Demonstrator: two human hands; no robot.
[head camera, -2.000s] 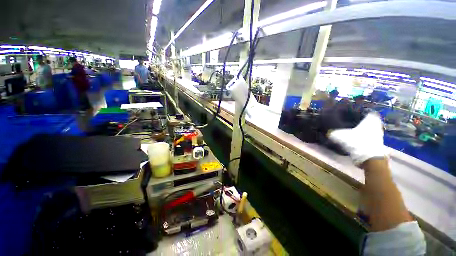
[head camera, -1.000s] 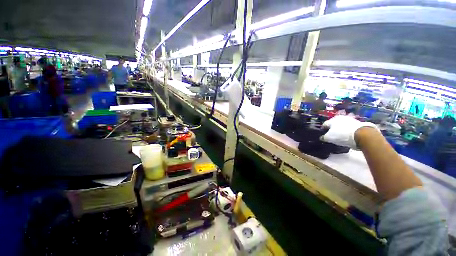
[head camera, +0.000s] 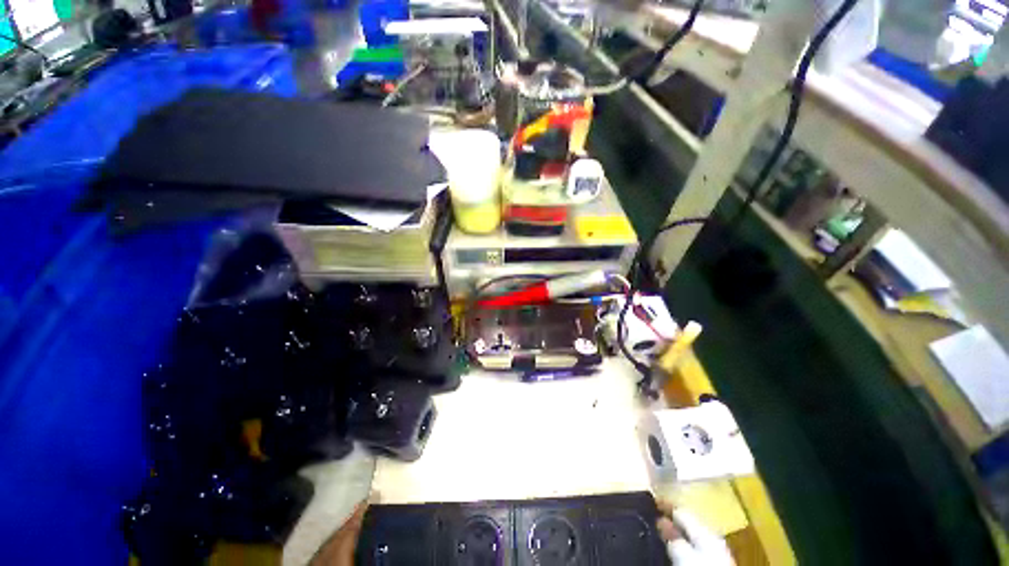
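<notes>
A black power strip (head camera: 509, 533) with round recessed outlets lies across the bottom edge of the view, partly cut off. My left hand (head camera: 342, 545) is at its left end; only a little bare skin shows. My right hand (head camera: 697, 542), in a white glove with bare fingertips showing, is at its right end. Both hands hold the strip and are cut off by the lower edge. A white test socket (head camera: 697, 440) stands at the bench's right edge. The test box (head camera: 537, 335) lies further back, with a red and white test probe (head camera: 542, 291) across it.
Black socket blocks (head camera: 387, 411) are piled at the left, beside the blue bin (head camera: 66, 365). Black sheets (head camera: 277, 149) lie over a stack behind. The beige tester (head camera: 537, 254) carries a pale yellow cup (head camera: 476, 182). A post and the dark green conveyor (head camera: 808, 431) are at the right.
The view has swung down and left to the bench. My right hand has come back from the dark units beyond the conveyor. My left hand and the power strip now show at the bottom.
</notes>
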